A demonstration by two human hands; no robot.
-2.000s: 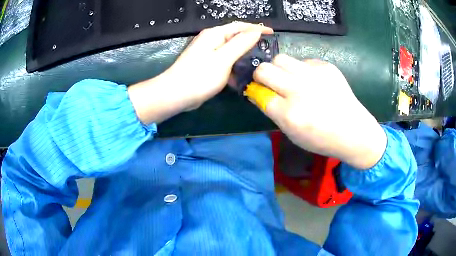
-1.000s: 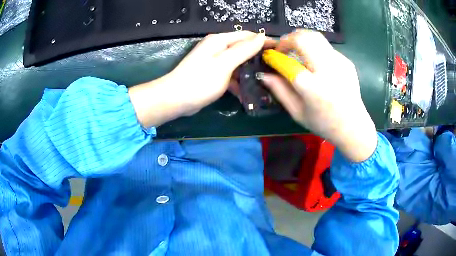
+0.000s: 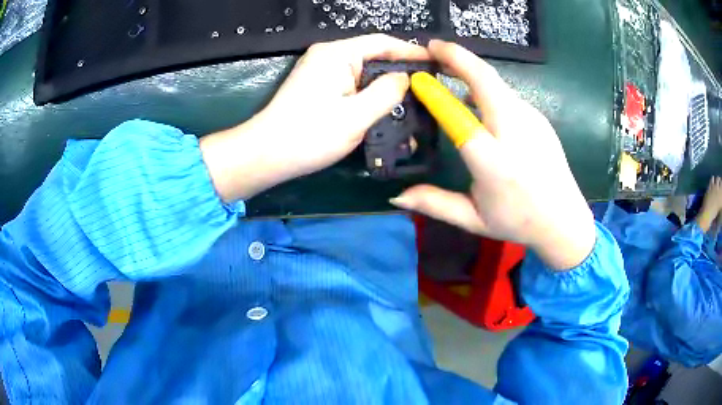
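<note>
A black plastic housing (image 3: 392,146) lies at the bench's near edge, in front of the tray. A small silver ring (image 3: 398,111) shows on its face. My left hand (image 3: 317,111) holds the housing's left and far side, thumb on top. My right hand (image 3: 514,166) is at its right, thumb spread away from the housing. The yellow finger cot (image 3: 447,109) on its index finger reaches the housing's upper part, near my left thumb; whether it touches is hard to tell. The black compartment tray (image 3: 198,49) holds heaps of silver rings (image 3: 489,22) in two sections.
The dark-green bench (image 3: 574,119) surrounds the tray. A clear blister tray (image 3: 633,180) with a red patch (image 3: 634,109) and a long white sheet (image 3: 671,95) is at right. A neighbouring worker's blue sleeve (image 3: 689,281) is at lower right. A red bin or stool (image 3: 497,289) is below.
My right thumb has moved off the housing toward me and the hand has opened. My left thumb now lies on the housing. A gold-coloured ring at the tray's front edge no longer shows.
</note>
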